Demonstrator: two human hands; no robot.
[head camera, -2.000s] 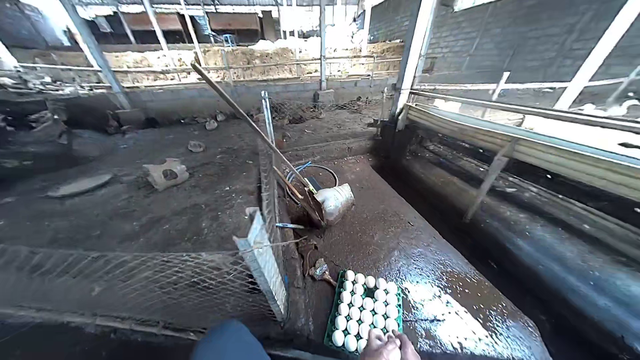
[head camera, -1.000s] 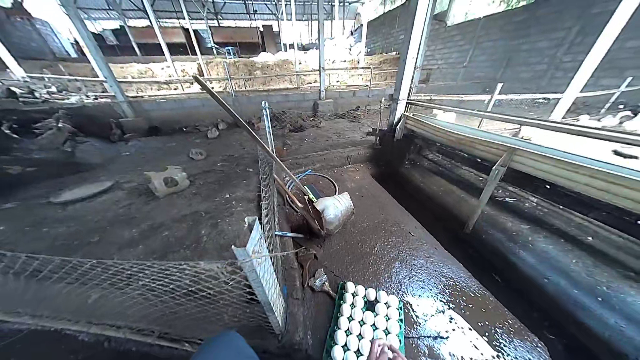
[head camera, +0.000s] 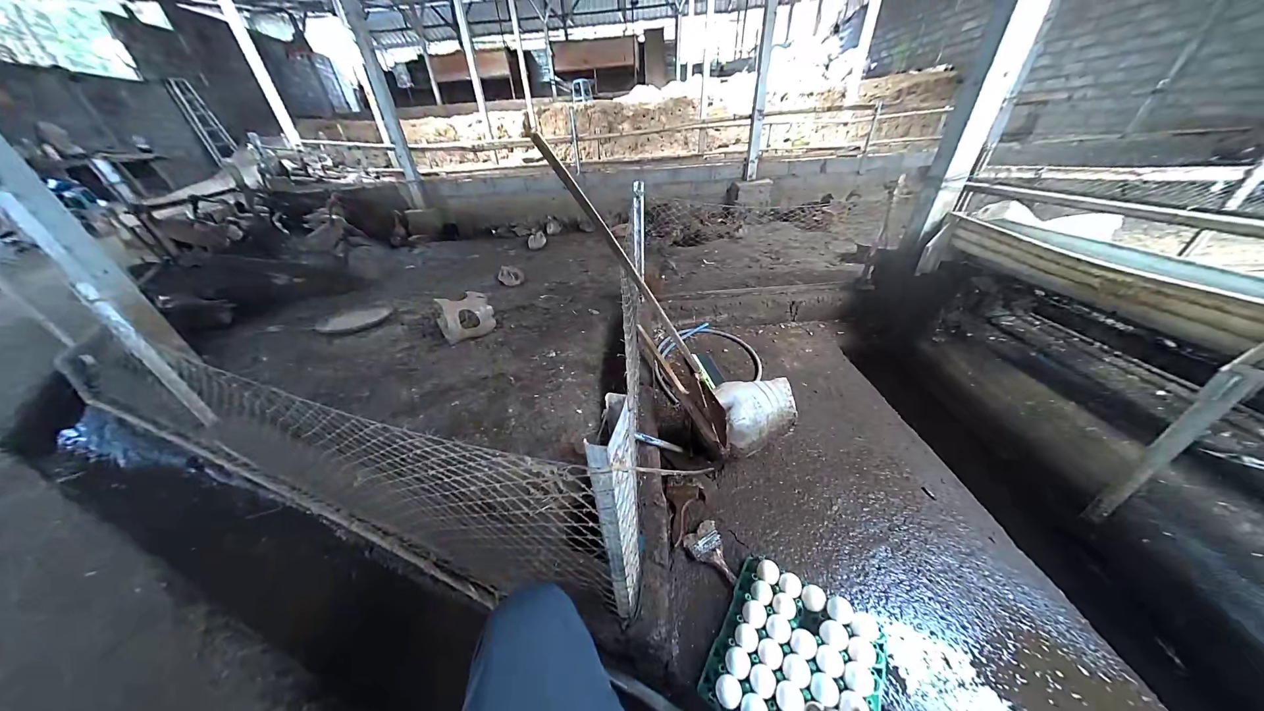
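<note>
A green egg tray (head camera: 713, 647) filled with white eggs (head camera: 803, 644) lies on the wet concrete floor, cut off by the bottom edge of the view. One cell in its upper part holds no egg. Neither my left hand nor my right hand can be made out; at most a small brownish tip shows among the lowest eggs, too little to tell what it is. Just beyond the tray's far left corner lies a dirty brush-like tool (head camera: 705, 543). My knee in dark trousers (head camera: 543, 652) shows left of the tray.
A netting fence (head camera: 425, 474) runs left from a metal-sheeted post (head camera: 614, 513). Behind the post are a long leaning wooden pole (head camera: 612, 242), a coiled hose (head camera: 746, 346) and a dirty whitish container (head camera: 755, 413). A dark channel (head camera: 968, 454) borders the concrete on the right. Ducks stand far left.
My hands were over the tray's near edge in the earlier frames and are no longer plainly visible. The view has swung left.
</note>
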